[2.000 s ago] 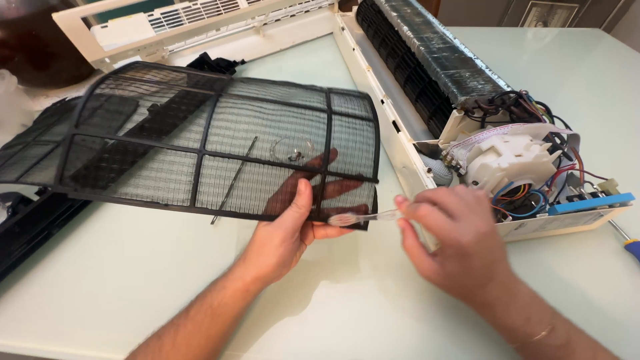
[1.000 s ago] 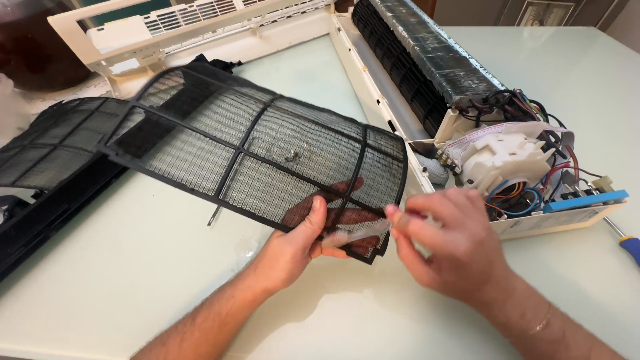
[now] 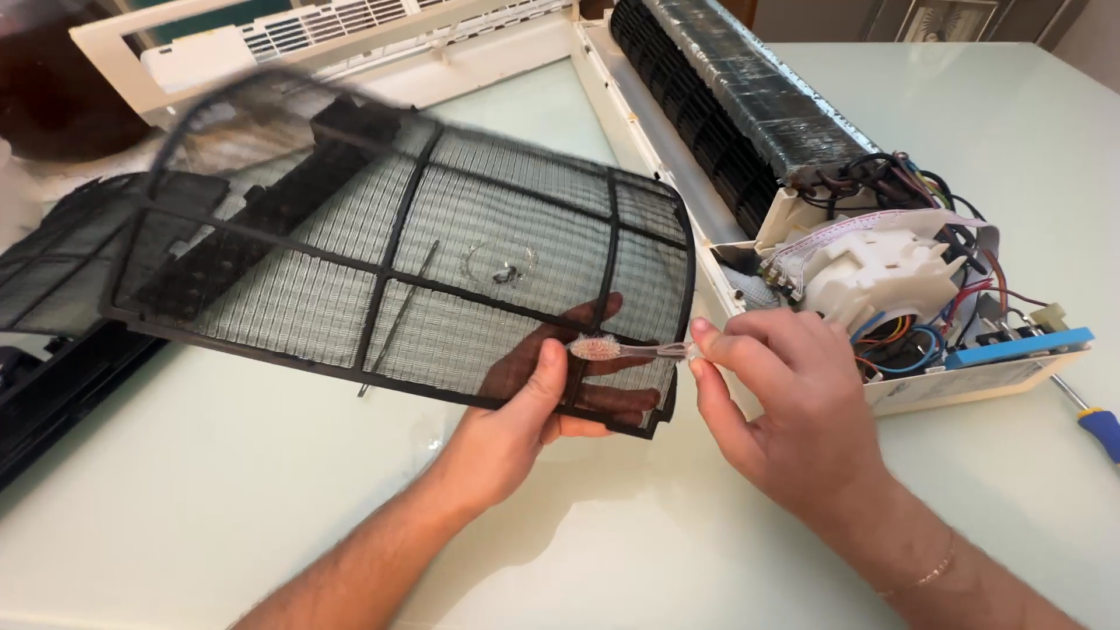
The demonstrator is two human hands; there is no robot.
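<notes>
My left hand (image 3: pixel 516 420) holds the lower right corner of a black-framed mesh air filter (image 3: pixel 507 227), thumb in front and fingers behind, seen through the mesh. The filter is tilted above the table. Between the thumb and fingertips of my right hand (image 3: pixel 779 394) is the handle of a clear toothbrush (image 3: pixel 595 348). Its bristles face up toward the camera, and the head lies over the filter near my left thumb. Whether the brush touches the mesh I cannot tell. Behind the filter, a thin metal rod and a small clear ring-shaped thing show through.
An opened air conditioner indoor unit (image 3: pixel 647 149) with metal fins, wires and a white motor housing (image 3: pixel 884 271) stands at the right. A screwdriver (image 3: pixel 1098 429) lies at the far right. A white front frame (image 3: pixel 499 66) is at the back; a second mesh filter (image 3: pixel 70 245) and black parts are at the left.
My left hand and the filter have shifted and tilted a little. The toothbrush head, blurred one second ago, shows plainly now with its bristles up.
</notes>
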